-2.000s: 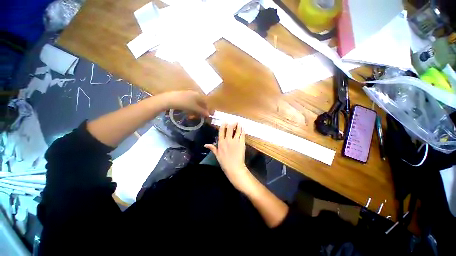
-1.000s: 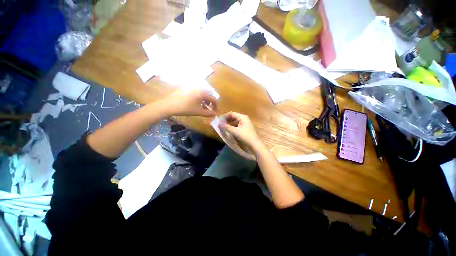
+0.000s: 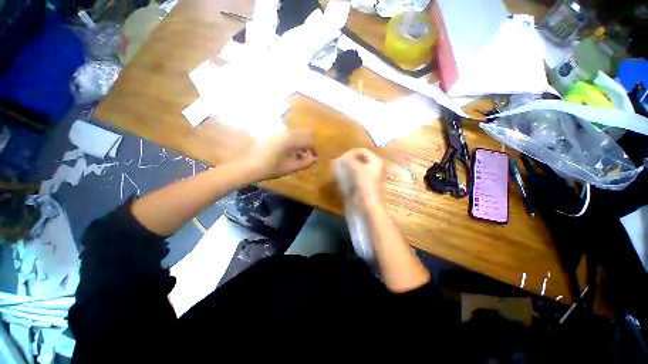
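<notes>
My right hand point(image 3: 361, 169) is above the table near its front edge, blurred, with fingers closed. It grips a white strip point(image 3: 360, 231), which hangs down beside my wrist past the table edge. My left hand point(image 3: 288, 155) is a short way to the left, apart from the right hand, with its fingers curled. A small dark spot shows at its fingertips; whether it holds anything cannot be told.
Overexposed white strips point(image 3: 245, 85) lie heaped at the upper left of the brown table point(image 3: 153, 78). Black shears point(image 3: 449, 160), a lit phone point(image 3: 490, 186) and a clear plastic bag point(image 3: 561, 138) are on the right. Yellow tape point(image 3: 411, 41) stands at the back.
The white strip lay flat on the table, then was lifted and bent; now it hangs from my right hand. My hands have moved apart. The white ring seen below my left hand earlier is not visible.
</notes>
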